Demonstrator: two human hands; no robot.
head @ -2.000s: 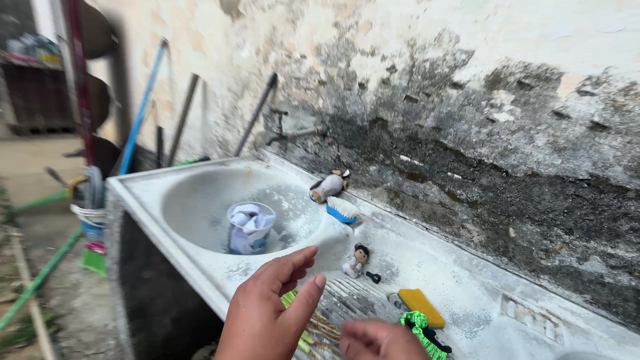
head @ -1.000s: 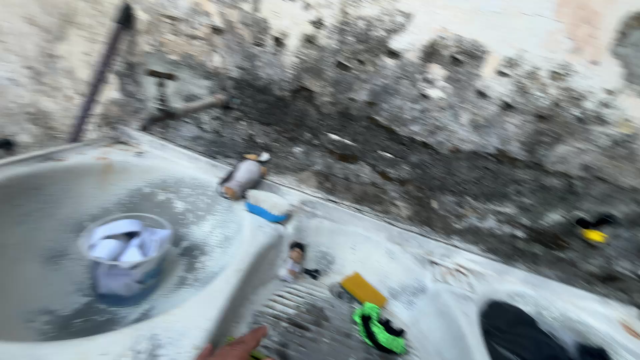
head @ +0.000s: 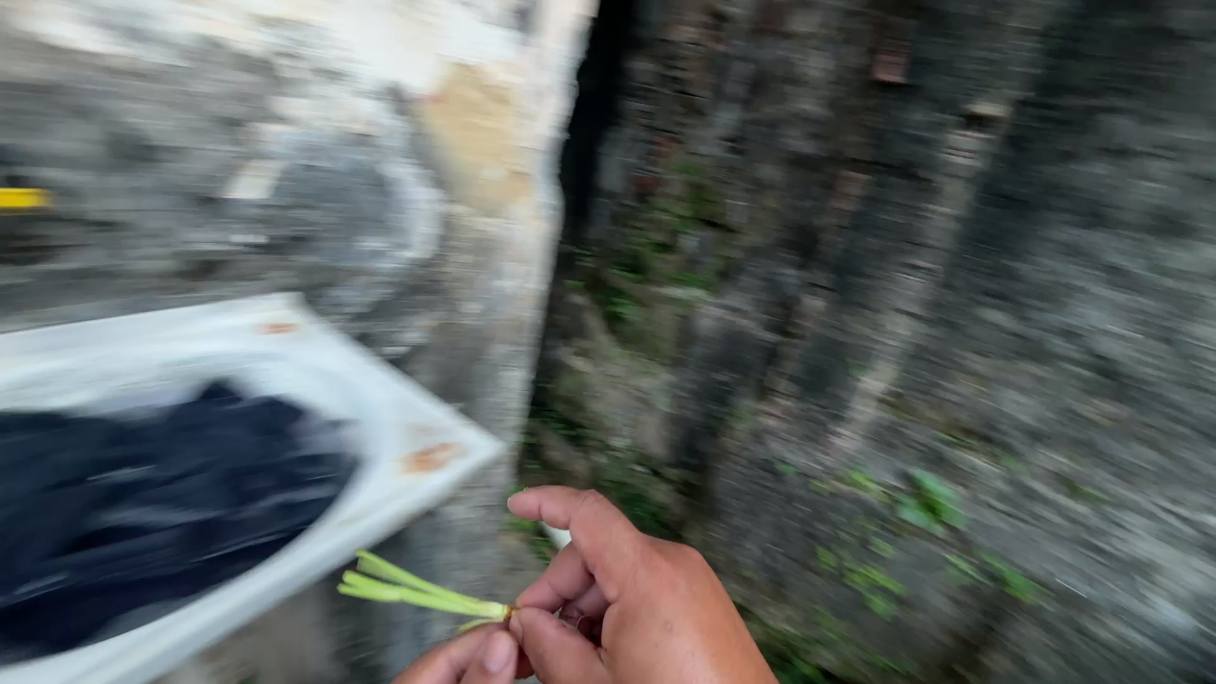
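Observation:
A small bunch of pale green stems [head: 418, 591], tied or joined at one end, is pinched between my fingertips low in the middle of the view. My left hand [head: 475, 660] shows only fingertips at the bottom edge, touching the joined end of the stems. My right hand [head: 636, 598] holds that same end between thumb and fingers, its index finger raised and bent. Both hands are just right of a white wash basin [head: 399, 465]. Dark wet cloth [head: 171, 503] lies in the basin.
A stained, peeling wall [head: 332, 209] stands behind the basin, with a yellow thing [head: 24, 199] at its far left. Right of the wall's end, a dark rough wall [head: 1045, 285] carries small green plants [head: 931, 503]. The basin's corner has rusty spots.
The view has swung far to the right, from the bowl with the cup to the basin's other end. Both hands now show together at the stems; one second ago only part of a hand showed.

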